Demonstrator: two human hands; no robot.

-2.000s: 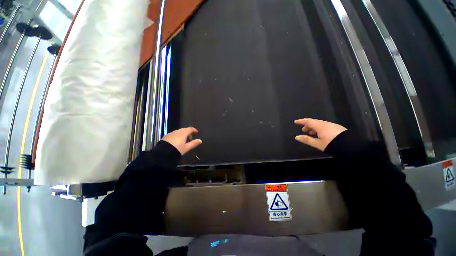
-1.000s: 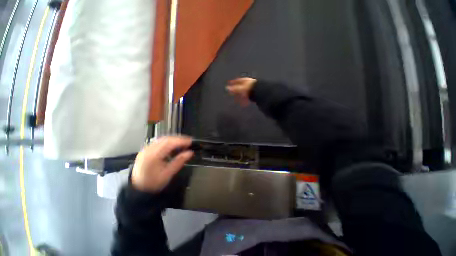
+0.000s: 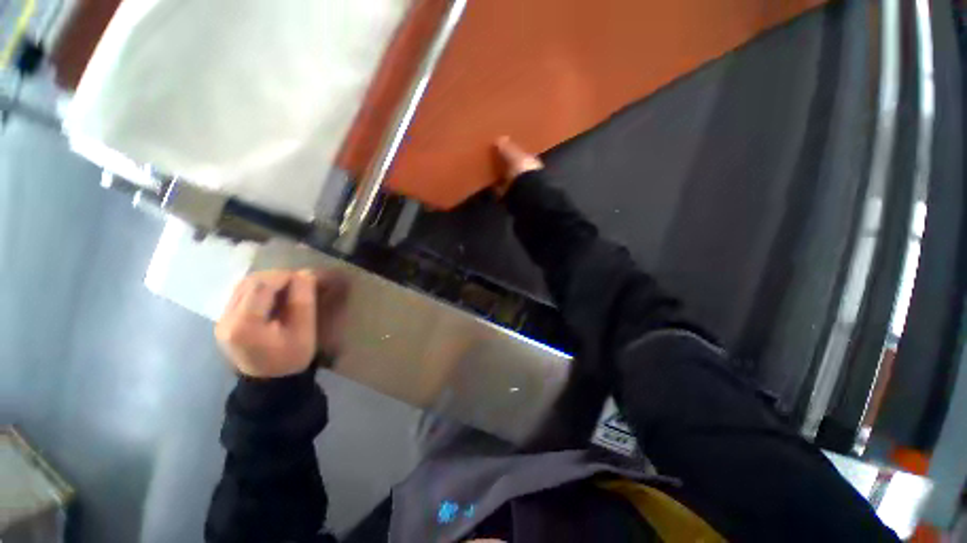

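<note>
The orange-brown sheet (image 3: 477, 106) lies under the shiny metal bar (image 3: 408, 122) and over part of the black bed (image 3: 679, 180), with a slanting free edge. My right hand (image 3: 516, 164) is at this edge near the sheet's front corner. Its fingers touch the sheet's face; whether they pinch the edge cannot be told. My left hand (image 3: 270, 323) is over the left part of the brushed-steel end cover plate (image 3: 424, 350), fingers curled in, with nothing seen in it. Both hands are slightly blurred.
A thick white roll (image 3: 244, 85) lies left of the bar. Long metal rails (image 3: 869, 212) cross the bed at the right. My right sleeve partly covers a warning label (image 3: 615, 430). A pale box-like object (image 3: 32, 488) stands at the lower left.
The view has turned and shifted left. The sheet now covers more of the bed. My right hand has come to its edge. My left hand has moved onto the cover plate and curled.
</note>
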